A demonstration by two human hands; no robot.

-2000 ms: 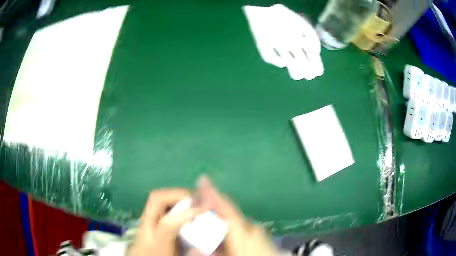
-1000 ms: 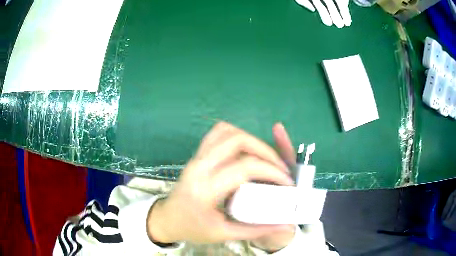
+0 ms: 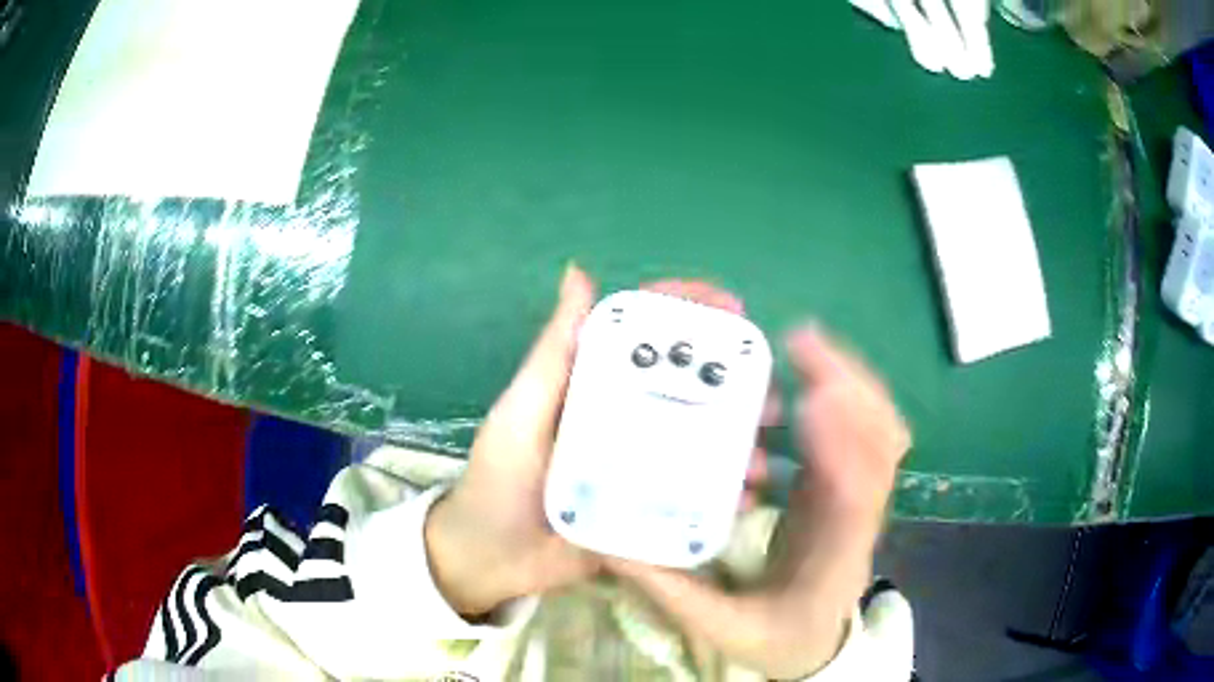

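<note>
A white travel plug adapter (image 3: 655, 446) is held above the table's front edge, its back face up. Three dark round pins sit in a row near its far end, with small screws at the corners. My left hand (image 3: 506, 466) grips its left side, with the thumb along the edge and fingertips showing behind the far end. My right hand (image 3: 832, 493) is at its right side, slightly blurred, fingers raised and the base of the hand by the near end; whether it grips the adapter is unclear.
A flat white pad (image 3: 983, 260) lies right of centre on the green table (image 3: 599, 147). A white glove (image 3: 943, 33) is cut off at the top. White adapters (image 3: 1189, 273) stand at the right edge. A white sheet (image 3: 193, 100) lies at left, with clear tape (image 3: 240, 253) near it.
The adapter has turned from edge-on to its back face, pins now facing me. My right hand has come into clear view at right. The table items have shifted in the picture with the head.
</note>
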